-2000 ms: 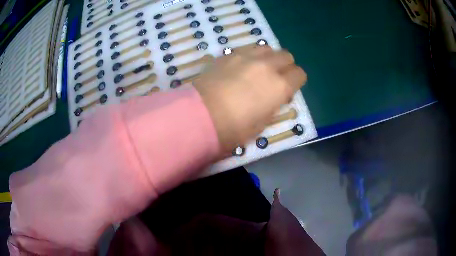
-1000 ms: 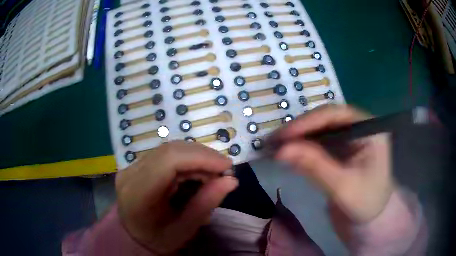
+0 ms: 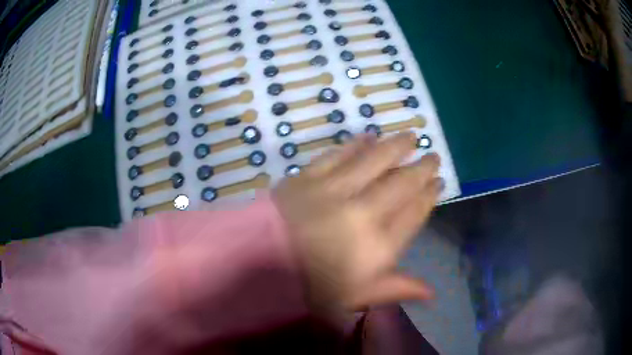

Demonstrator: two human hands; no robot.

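A white foam tray (image 3: 449, 182) lies in front of me with columns of tan dumbbell-shaped slots. Most slots hold small dark round parts (image 3: 257, 159) with pale centres; some slot ends are bare tan. My left hand (image 3: 350, 222), in a pink sleeve, is blurred and lies over the tray's near right part, hiding slots under it. Its fingers are extended, the thumb stands apart, and no held part shows. A blurred pinkish shape at the lower right (image 3: 561, 315) seems to be my right hand or sleeve; its fingers cannot be made out.
Stacked foam trays (image 3: 43, 76) stand at the left, beside a white stick (image 3: 105, 66) and a blue one (image 3: 116, 76). Part of another tray (image 3: 154, 15) shows beyond. The green mat (image 3: 513, 97) has a blue-taped front edge. A brown board (image 3: 585, 28) is at the far right.
My left hand has moved right from below the tray to over its near right part and opened. My right hand has withdrawn to the lower right; the black pen tool is out of sight.
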